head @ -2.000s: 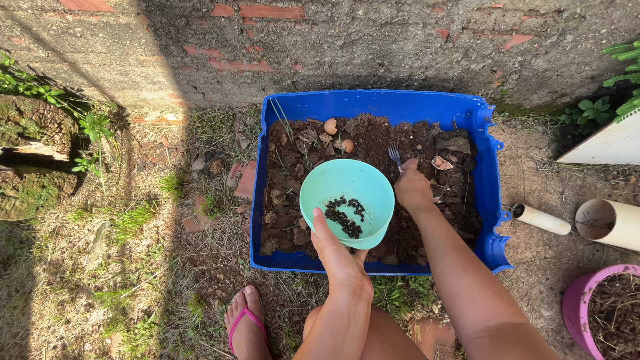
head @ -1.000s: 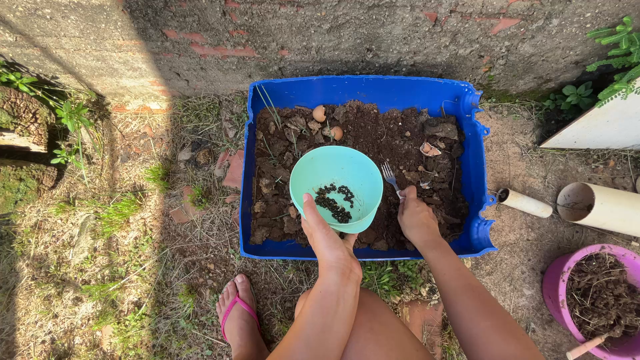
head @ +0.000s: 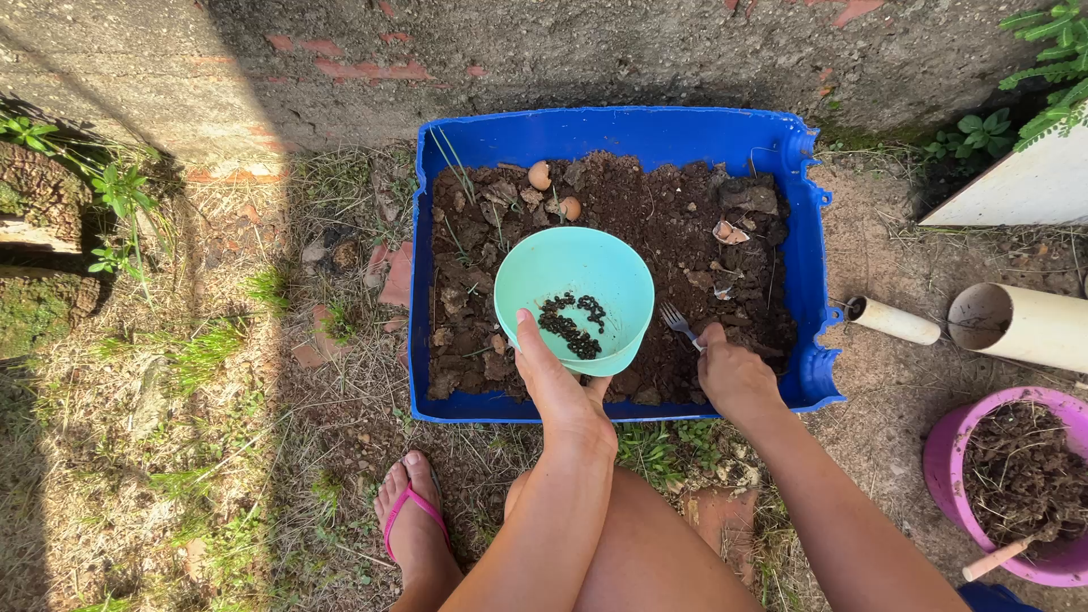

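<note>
My left hand (head: 561,382) grips a mint-green plastic bowl (head: 612,272) by its near rim, thumb on the edge, fingers underneath. Small dark seeds (head: 571,326) lie at the bottom of the bowl. It is held over a blue plastic tub (head: 612,127) with a broken right edge, filled with dark soil (head: 629,195). In my right hand (head: 735,374) is a metal fork (head: 677,323), its tines pointing away from me at the soil, right of the bowl. Eggshells (head: 539,175) and a broken shell (head: 729,233) lie on the soil.
A rough wall (head: 552,59) stands behind the tub. At right are two pale pipes (head: 894,320), a white board (head: 1020,183) and a pink pot (head: 943,459) of dry soil with a wooden-handled tool (head: 1003,557). Mossy logs (head: 42,310) lie at left; my sandalled foot (head: 416,518) is below the tub.
The fork's tines have come down to the right of the bowl, nearer my body than two seconds ago. Both hands keep their holds, and the seeds remain in the bowl.
</note>
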